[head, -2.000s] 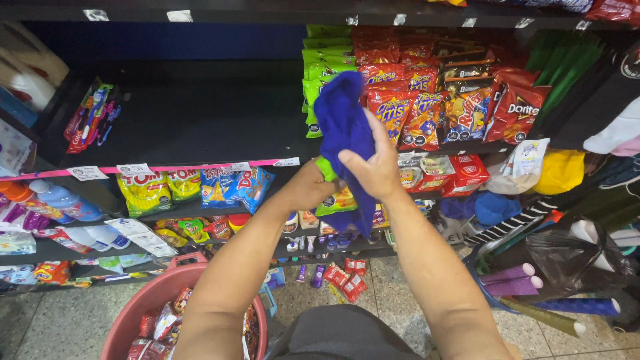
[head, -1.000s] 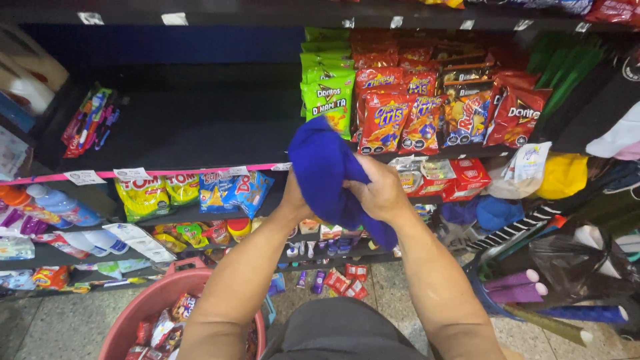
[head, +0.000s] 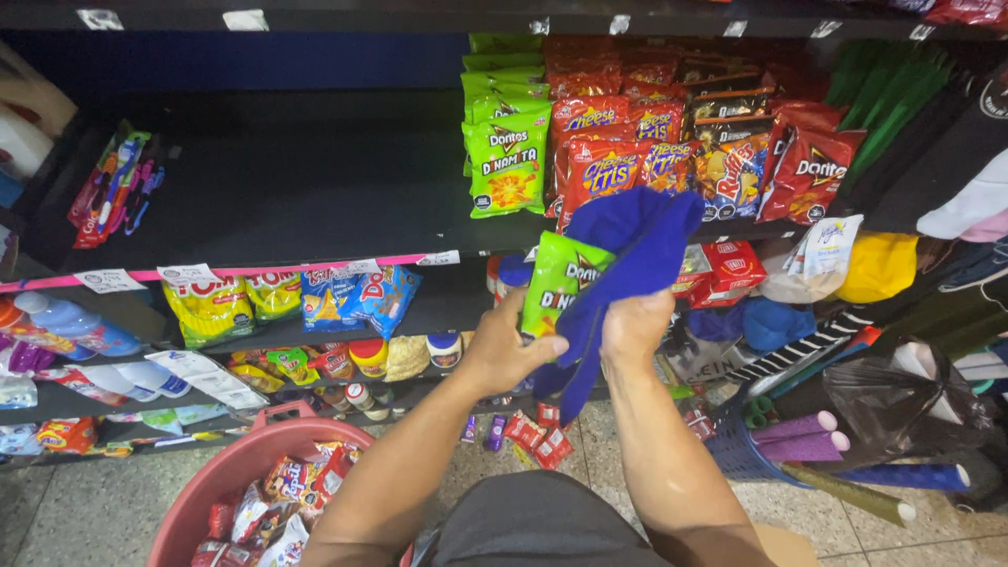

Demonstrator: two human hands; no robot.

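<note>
My left hand (head: 508,350) grips a green Doritos Dinamita bag (head: 555,287) by its lower left side, in front of the shelf edge. Against the bag's right side lies a blue cloth (head: 630,268), with my right hand (head: 638,323) closed on its lower part. The cloth covers part of the bag and hangs down between my hands. Above them on the black shelf (head: 315,173) stand rows of green Dinamita bags (head: 508,161), red Cheese Tris bags (head: 602,169), Ruffles (head: 732,173) and red Doritos bags (head: 811,173).
Toothbrushes (head: 118,185) lie at the shelf's left end. Yellow snack bags (head: 206,307) and blue snack bags (head: 386,295) sit one level lower. A red tub (head: 197,480) of snack packets stands on the floor at lower left, and a blue basket (head: 740,441) with rolls at right.
The green bag now shows in my left hand beside the cloth; one second ago the cloth hid what my hands held. The front Dinamita bag on the shelf was covered two seconds ago and is now in view.
</note>
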